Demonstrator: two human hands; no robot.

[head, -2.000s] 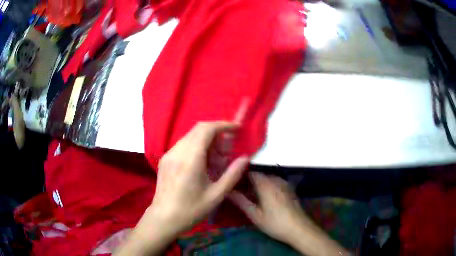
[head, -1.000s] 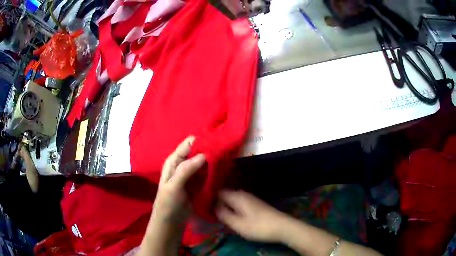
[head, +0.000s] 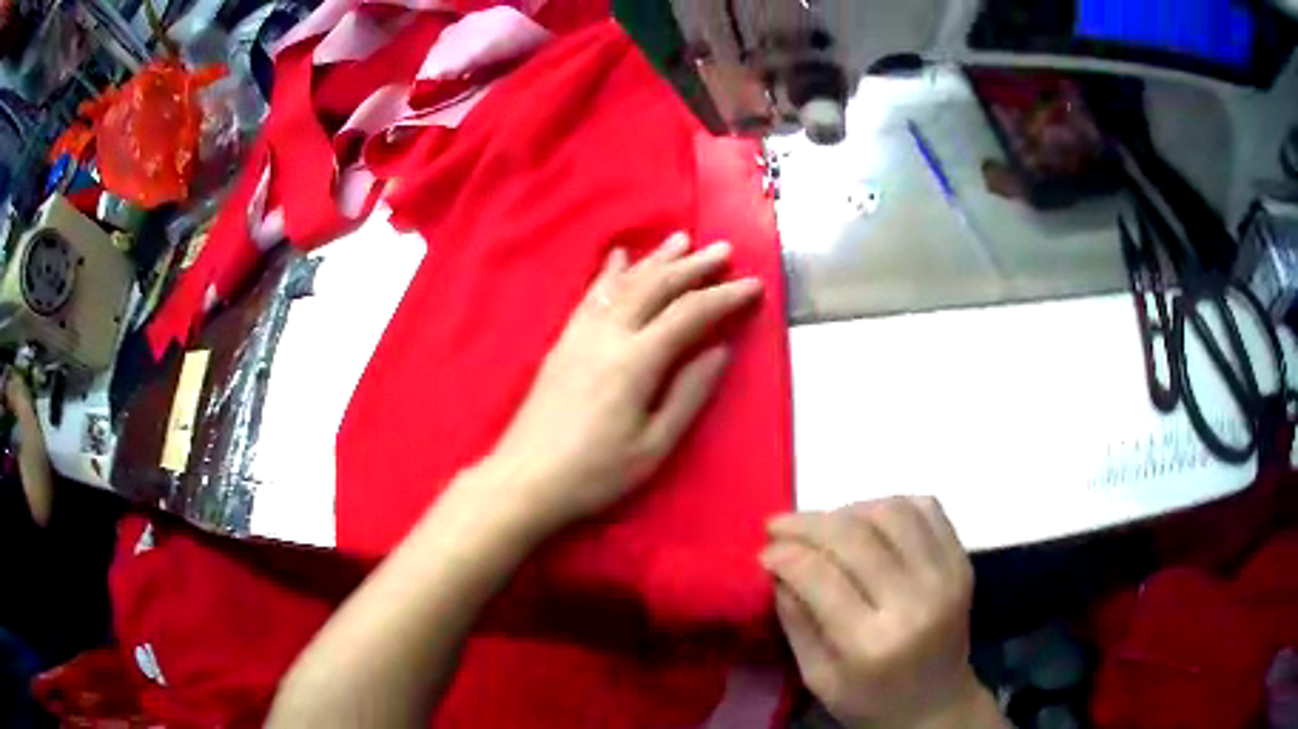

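Observation:
A red garment panel (head: 498,285) lies over the white table and hangs over its front edge. Its right edge runs straight up to the presser foot (head: 770,168) of the sewing machine. My left hand (head: 626,370) lies flat on the panel with fingers spread. My right hand (head: 876,598) pinches the panel's right edge at the table's front edge, thumb and forefinger together. Whether a facing strip lies under the panel's edge is hidden.
Tangled red and pink facing pieces (head: 320,150) lie at upper left, with plastic packaging (head: 228,413) below. Black scissors (head: 1227,373), snips (head: 1150,306) and a blue pen (head: 932,160) lie right. Red panels (head: 214,612) hang at lower left. Another person's arm shows far left.
My left hand has moved up from the front edge and now lies flat on the panel. My right hand has come up to the panel's right edge, which is now straighter and flatter.

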